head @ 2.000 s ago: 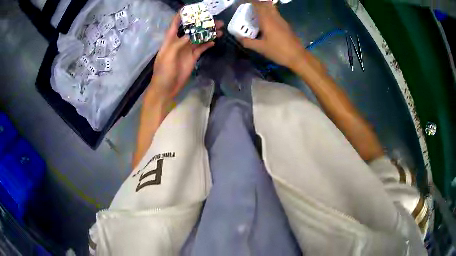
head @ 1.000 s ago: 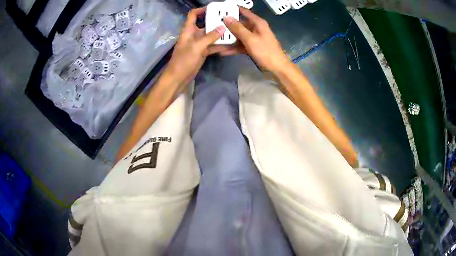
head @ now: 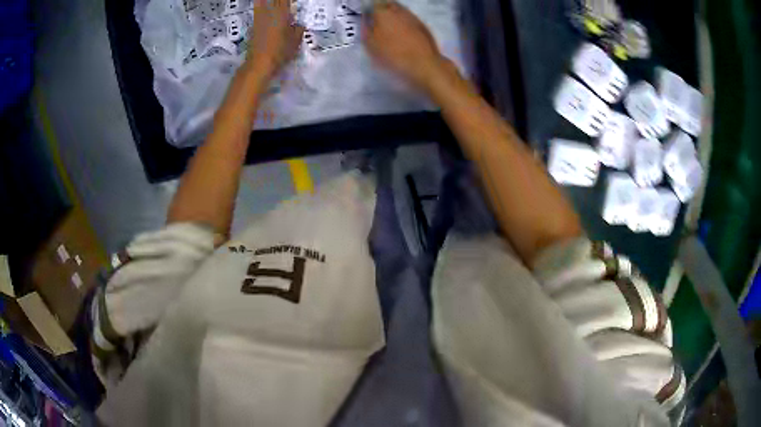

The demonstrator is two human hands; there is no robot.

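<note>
The black tote [head: 350, 133] lies in front of me at the top of the view, lined with a cloudy plastic bag [head: 209, 108]. White slotted units [head: 317, 12] lie in the bag. My left hand [head: 274, 33] is over the units at the top edge, partly cut off. My right hand [head: 400, 42] is over the bag to the right, blurred. I cannot tell whether either hand holds a unit.
Several white socket covers [head: 617, 138] lie on the dark green bench [head: 534, 208] at right, with wired inner modules [head: 613, 29] beyond them. The green conveyor [head: 726, 167] runs along the far right. A cardboard box [head: 71, 258] is at the lower left.
The view has turned left, so the tote is now in front. Both hands have left the bench and reached over the tote. The white unit they held together no longer shows in them.
</note>
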